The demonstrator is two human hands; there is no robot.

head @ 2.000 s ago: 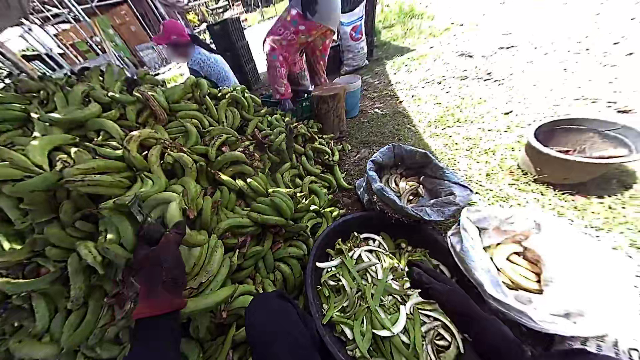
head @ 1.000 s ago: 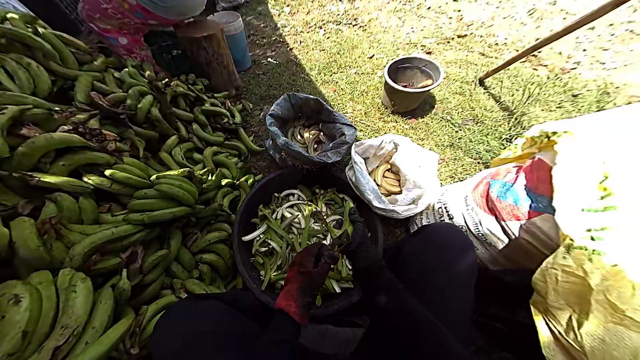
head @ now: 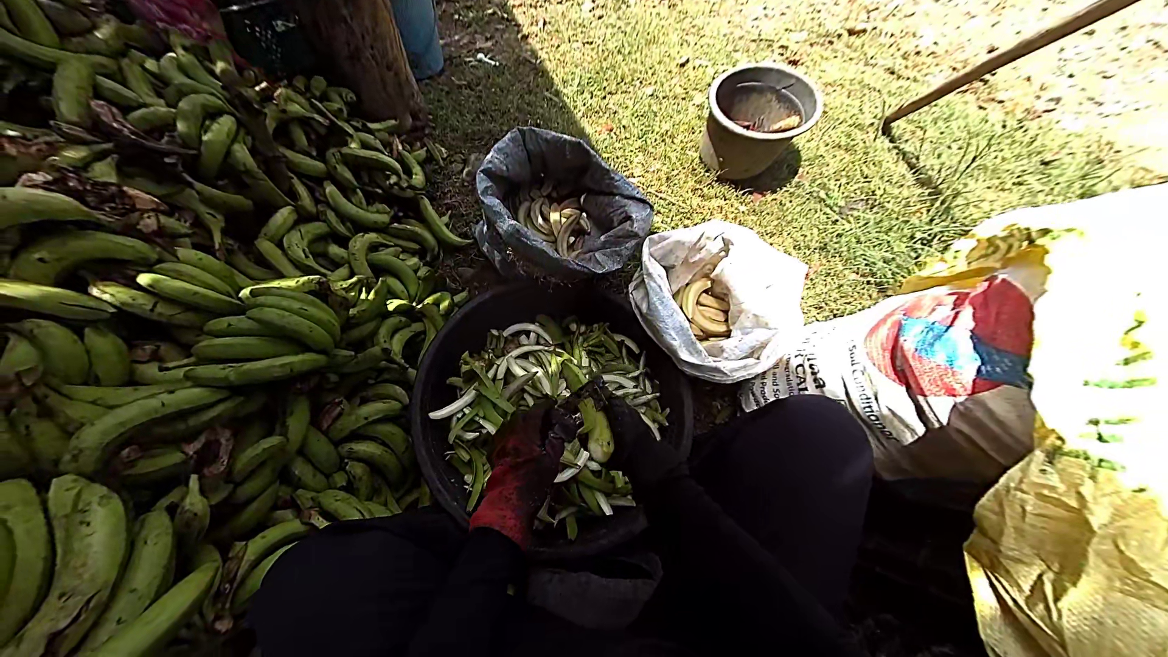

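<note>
My left hand, in a red and dark glove, is over a round black basin of green and white banana peels. My right hand, in a dark glove, is beside it, closed around a green banana that hangs over the peels. The fingertips of both hands nearly meet at the banana's upper end. Whether the left fingers grip it or something else is too dark to tell. Past the basin's rim stand a grey sack and a white sack, each with peeled bananas inside.
A large heap of green bananas lies on the left. Behind are a wooden stump, a blue bucket and a grey pot on grass. Printed and yellow sacks lie on the right, below a slanting wooden pole.
The left hand has come from the banana heap to the basin, beside the right hand. The right hand, earlier on the peels, is now around a green banana. The view has swung down and right.
</note>
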